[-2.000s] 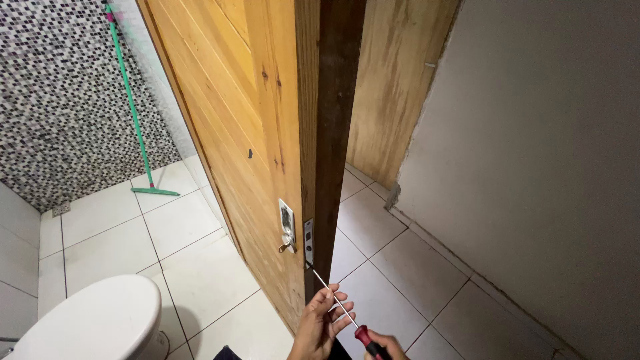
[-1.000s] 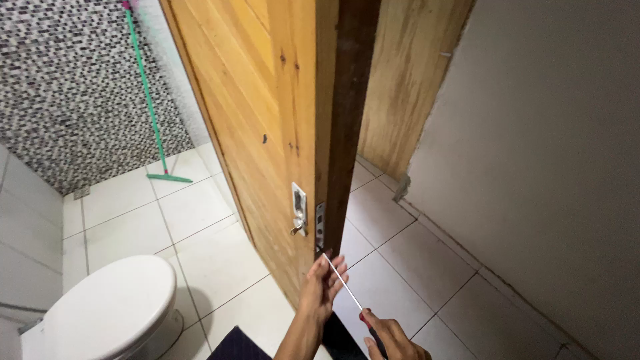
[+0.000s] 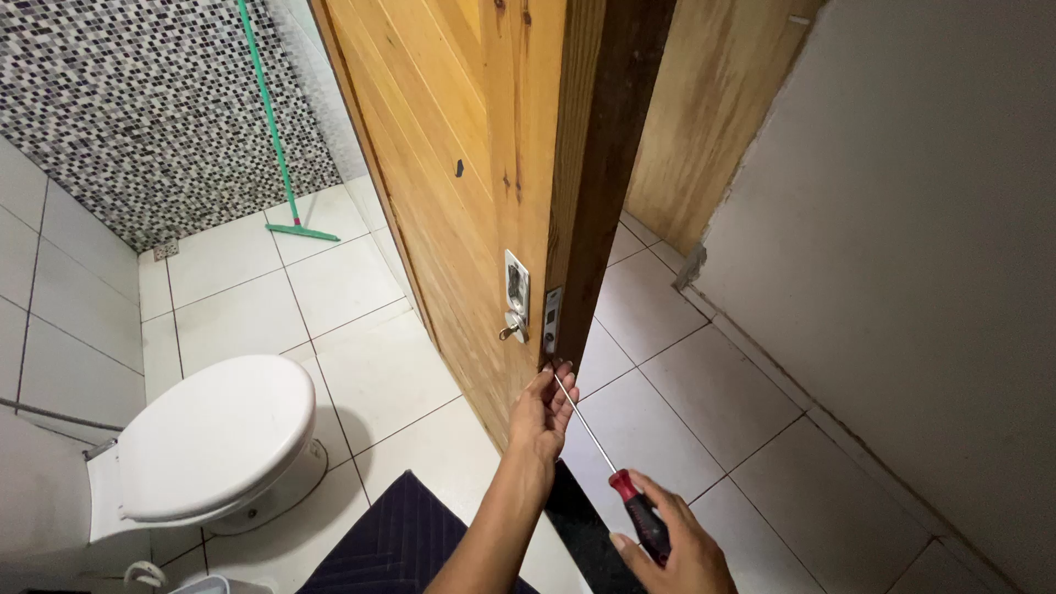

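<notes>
A wooden door (image 3: 528, 124) stands edge-on, with a metal mortise lock faceplate (image 3: 552, 322) set in its edge. On its face is a metal lock plate (image 3: 517, 285) with a key (image 3: 507, 332) in the cylinder. My right hand (image 3: 681, 536) grips the red and black handle of a screwdriver (image 3: 639, 511); its long shaft runs up to the lower end of the faceplate. Just below the faceplate, my left hand (image 3: 544, 408) has its fingers around the shaft's tip end; whether they pinch the tip or a screw is hidden.
A white toilet (image 3: 219, 437) with its lid down stands at left, near a dark quilted mat (image 3: 404, 536). A green squeegee (image 3: 276, 140) leans by the mosaic wall (image 3: 148, 91). A grey wall (image 3: 899, 206) rises at right, and a dark threshold strip (image 3: 590, 528) lies below the door.
The view has shifted, showing more of the toilet and mat. My hands stay below the faceplate with the screwdriver; the right hand's fingers have changed their hold on the handle.
</notes>
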